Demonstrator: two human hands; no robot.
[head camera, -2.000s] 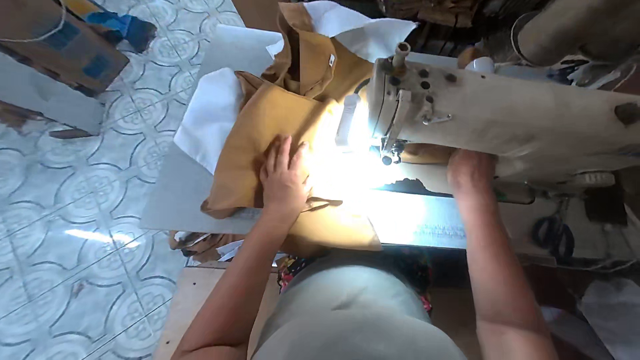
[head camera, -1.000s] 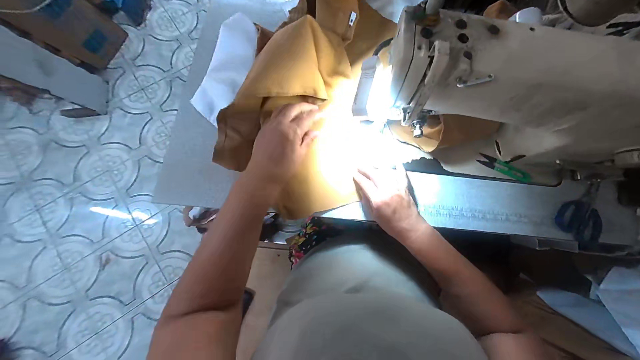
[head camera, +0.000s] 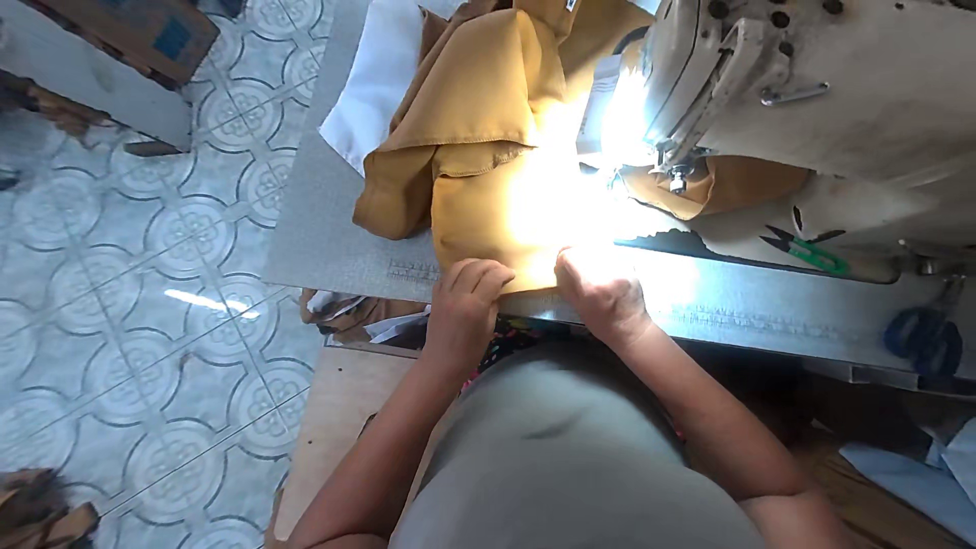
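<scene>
Mustard-coloured fabric (head camera: 473, 107) lies over the left part of the sewing table, its near edge at the table's front. My left hand (head camera: 469, 297) grips that edge with curled fingers. To its right, my right hand (head camera: 602, 290) pinches the same edge between thumb and fingers. The head of an industrial sewing machine (head camera: 801, 84) stands at the upper right, its presser foot area (head camera: 677, 179) beyond my right hand. Glare from the machine's lamp hides part of the fabric and the needle. White fabric (head camera: 374, 84) shows under the mustard cloth's left side.
Green-handled thread snips (head camera: 816, 252) lie right of the needle area. Dark blue-handled scissors (head camera: 923, 339) are at the table's right end. More mustard fabric (head camera: 755, 183) lies behind the presser foot. Cloth scraps (head camera: 358, 316) sit below the table's left edge. A cardboard box (head camera: 168, 38) stands upper left.
My right hand was by the machine's arm, then came left to the fabric. My left hand has moved from the top of the cloth to its near edge. The view has moved closer.
</scene>
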